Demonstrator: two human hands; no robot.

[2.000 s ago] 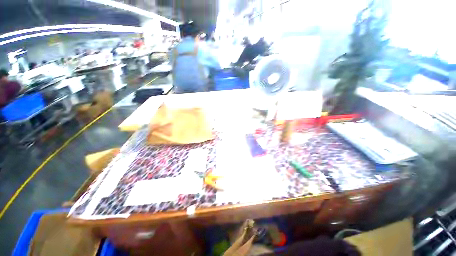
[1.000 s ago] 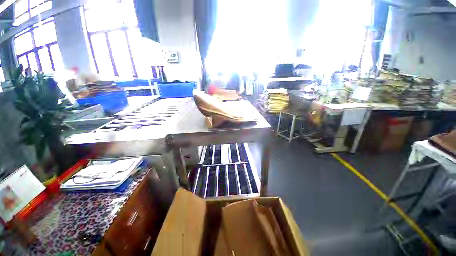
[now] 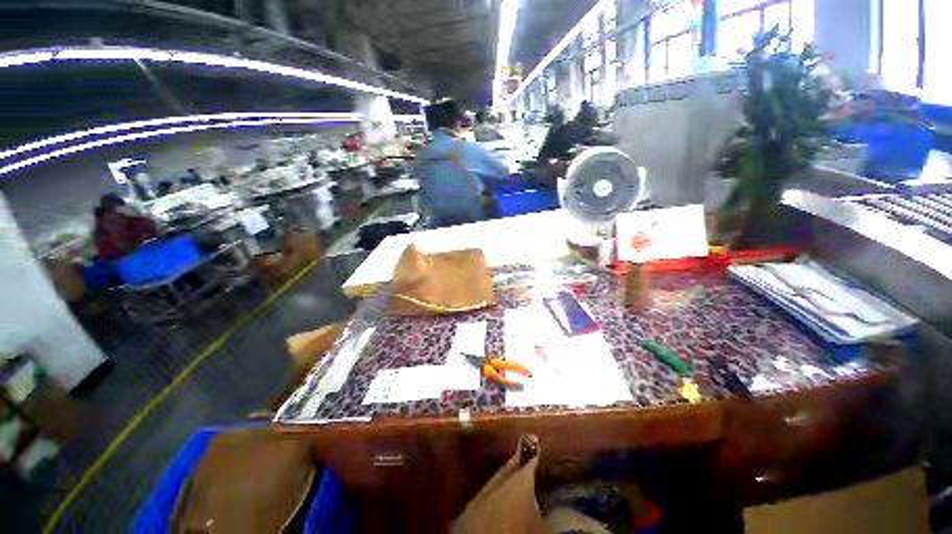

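Observation:
Neither of my hands can be made out. A brown handbag [image 3: 503, 499] is at the bottom edge, mostly cut off, with one upright corner below the desk front. Another brown bag [image 3: 444, 284] lies at the desk's back left. Pliers [image 3: 501, 370] with orange handles lie near the front of the desk, partly on white paper sheets [image 3: 564, 365]. A dark smartphone [image 3: 572, 314] with a red edge lies on the paper. A green-handled tool [image 3: 666, 358] lies to the right.
The blue crate [image 3: 169, 499] at bottom left holds a brown bag. A cardboard flap [image 3: 835, 509] is at bottom right. The fan [image 3: 602, 188] stands at the desk's far end, near a white card [image 3: 662, 234]. Papers [image 3: 819, 298] lie at right. A person [image 3: 451, 179] is beyond the desk.
The view swung right to the metal-framed table and open carton, then back to the desk. The blue crate's brown bag and the corner of the lower bag show again.

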